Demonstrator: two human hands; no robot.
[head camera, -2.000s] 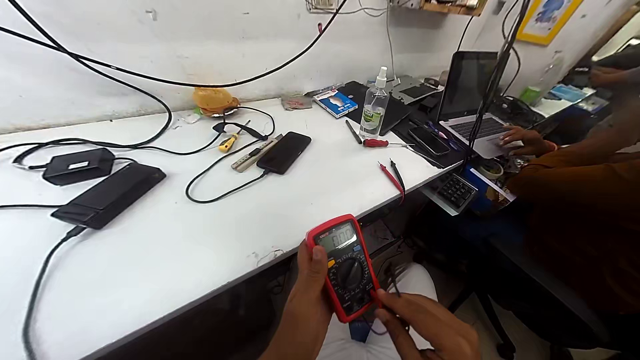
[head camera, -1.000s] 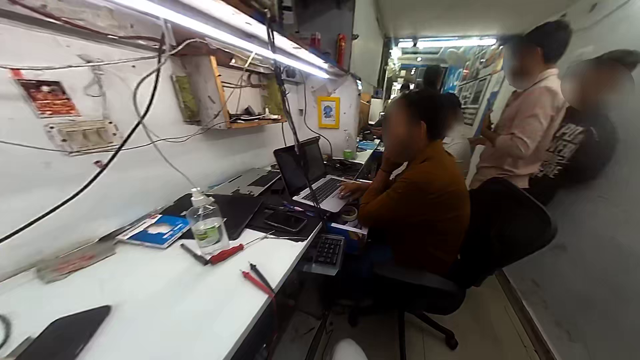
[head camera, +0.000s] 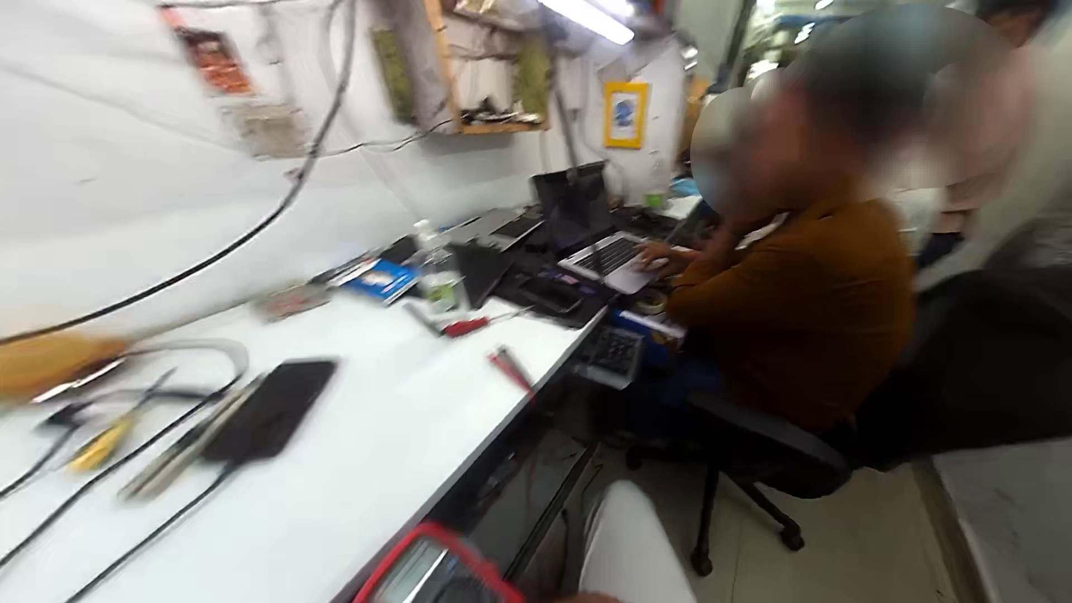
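Observation:
A red-framed digital multimeter (head camera: 435, 569) shows at the bottom edge, its lower part cut off. Just right of it is a sliver of skin, likely my right hand (head camera: 589, 598); its grip is hidden. My left hand is out of frame. Red and black test probes (head camera: 511, 368) lie together at the desk's front edge. Beyond them are a red-handled screwdriver (head camera: 466, 327) and a clear spray bottle (head camera: 441, 280). A black phone (head camera: 272, 410) with a cable plugged in lies on the left, beside metal tweezers or a similar flat tool (head camera: 180, 456). The view is blurred.
A person in a brown top (head camera: 804, 310) sits on the right, one hand at a laptop (head camera: 615, 255). A wheeled chair (head camera: 754, 435) is under them. A calculator (head camera: 615, 352) sits by the desk edge. Cables cross the white desk (head camera: 402, 427); a black cable (head camera: 276, 209) hangs in front of the wall.
The view has swung up and right from the desk, then partly back down. Two seconds ago both my hands were at the multimeter; now only its top shows at the bottom edge.

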